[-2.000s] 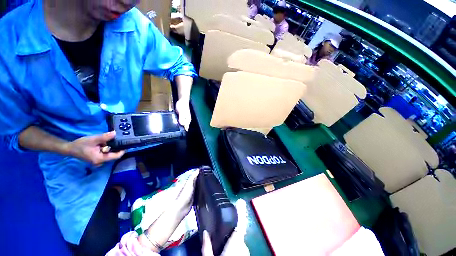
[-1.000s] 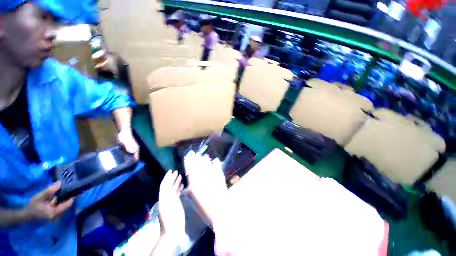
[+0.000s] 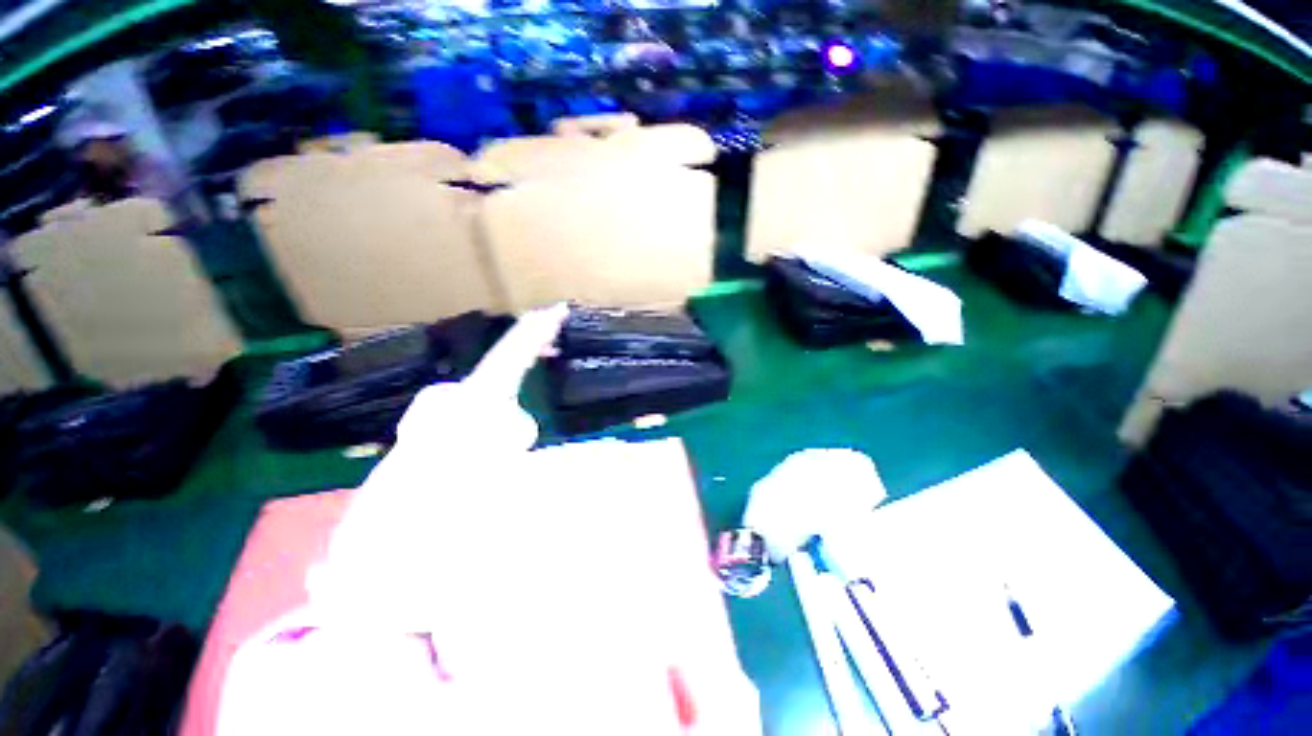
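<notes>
One hand, which looks like my left hand (image 3: 463,417), is washed out by glare. It reaches over the work mat (image 3: 281,546) with one finger stretched toward the open box. The fingertip is at the left edge of the black carry case (image 3: 640,371) in that box; whether it touches is unclear. I see nothing held, but the other fingers are not distinct. The mat is pink-red at the left and glaring white elsewhere. My right hand is not in view.
Open boxes with upright tan lids (image 3: 597,237) and black contents line the green bench (image 3: 993,388). White sheets (image 3: 921,299) drape over two. Right of the mat lie a crumpled white cloth (image 3: 817,496), a small round container (image 3: 744,561), slim sticks and a paper sheet (image 3: 1065,546).
The view has swung right, so the person in blue with the tablet is out of frame. Only one of my hands still shows, now over the mat; the other has left view.
</notes>
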